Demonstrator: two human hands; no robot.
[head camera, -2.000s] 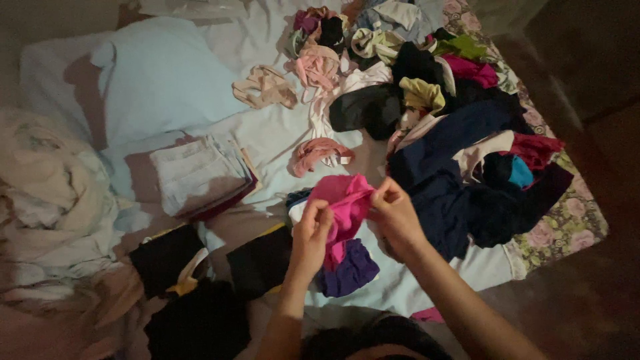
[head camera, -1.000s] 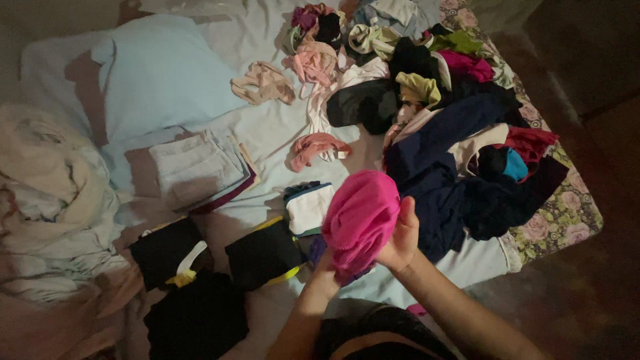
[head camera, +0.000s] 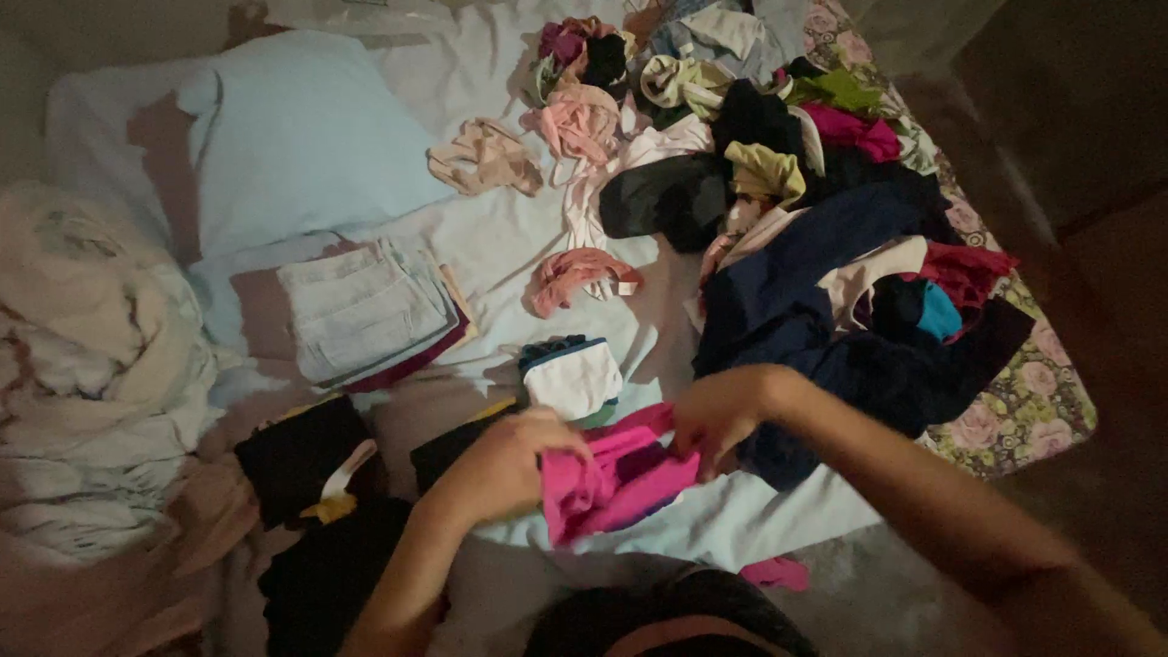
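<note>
Bright pink cloth is stretched between my two hands over the near edge of the bed. My left hand grips its left side, and my right hand grips its upper right part; some fingertips are hidden in the fabric. Part of a dark purple cloth shows through and under the pink one. Just beyond my hands lies a small folded white garment with dark blue edging. A folded black cloth with a yellow edge is partly behind my left hand. Farther back lies a crumpled coral-pink garment.
Mixed clothes, including a navy garment, are heaped on the right. Folded light jeans lie atop a stack at the left, near a pale blue pillow. Black cloths are at the lower left; a bundled sheet lies far left.
The pink cloth was bunched in my hands a second ago and is now spread between them. My hands have moved apart, and my right hand now reaches over it from above.
</note>
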